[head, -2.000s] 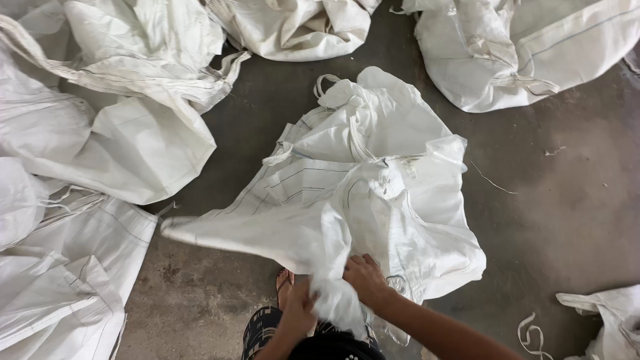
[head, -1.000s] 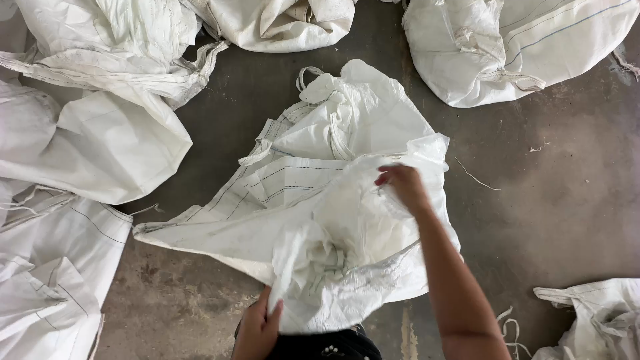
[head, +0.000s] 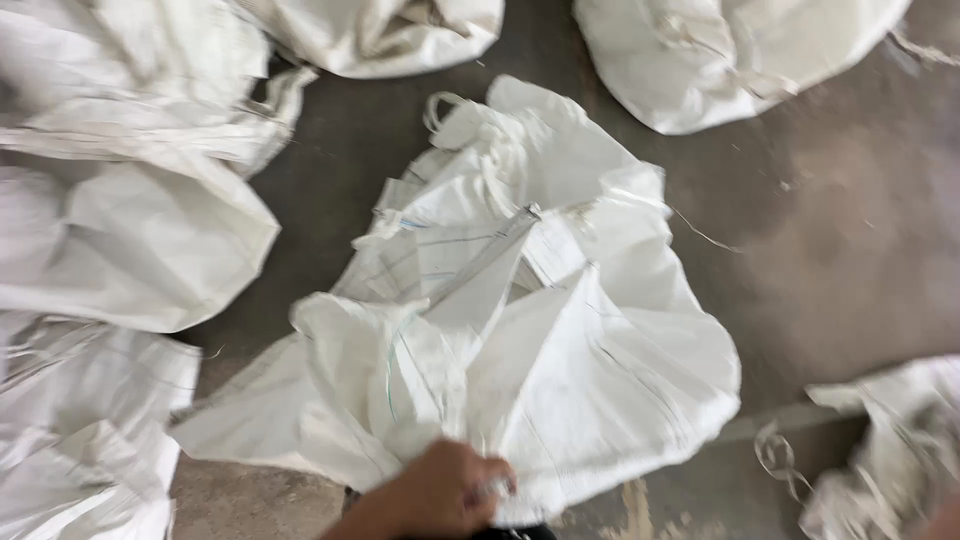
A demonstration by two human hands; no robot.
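Observation:
A large white woven plastic bulk bag point(head: 600, 375) lies crumpled and partly spread on the floor, with folds peaked near its middle and a loop point(head: 442, 109) at its far end. My left hand point(head: 457, 484) comes in from the lower left, its fingers closed on the bag's near edge. Blur hides the fingertips. A thin blue-green line runs down a raised fold point(head: 405, 360) left of the centre. At the bottom right corner shows only a blurred sliver of skin, seemingly my right hand or arm point(head: 941, 521); its fingers are out of sight.
More white bags lie around: a heap at the left point(head: 135, 240), one at the lower left point(head: 90, 442), two at the far side point(head: 375, 37) point(head: 735, 60), and one at the lower right point(head: 877, 450). A loose thread point(head: 705, 236) lies on the concrete floor point(head: 847, 285).
My right hand has left the bag's middle for the lower right. My left hand is now at the near edge's centre. The bag's near part, earlier gathered, then opened, is spread wider.

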